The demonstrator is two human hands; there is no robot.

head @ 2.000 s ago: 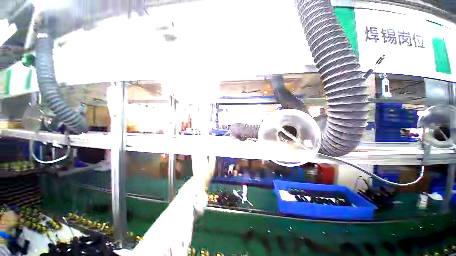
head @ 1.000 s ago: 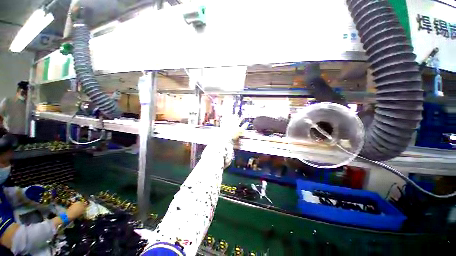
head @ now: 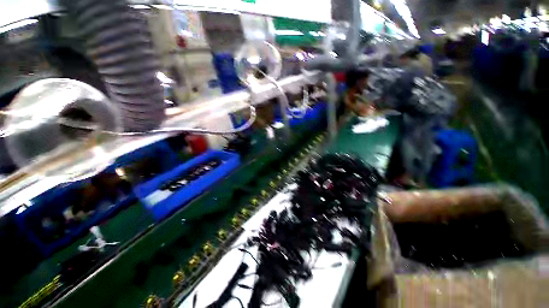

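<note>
Neither of my hands is in the picture; the frame is blurred. A large tangled heap of thin black cables (head: 319, 198) lies on white sheets (head: 226, 271) on the bench in front of me, with tiny pale and reddish tips among them. Small circuit boards with yellow parts (head: 207, 248) stand in a row along the near edge of the green conveyor belt (head: 150, 255), left of the cables.
An open cardboard box (head: 463, 289) with a dark inside stands right of the bench. A blue bin (head: 189, 180) with black items is across the belt. A grey ribbed hose (head: 123, 60) and clear round hood (head: 60, 126) hang upper left. A person (head: 415, 102) sits farther along the bench.
The view has swung right and along the line. My outstretched arm, which reached to the shelf rail, is out of the picture. The cable heap and cardboard box have come into view.
</note>
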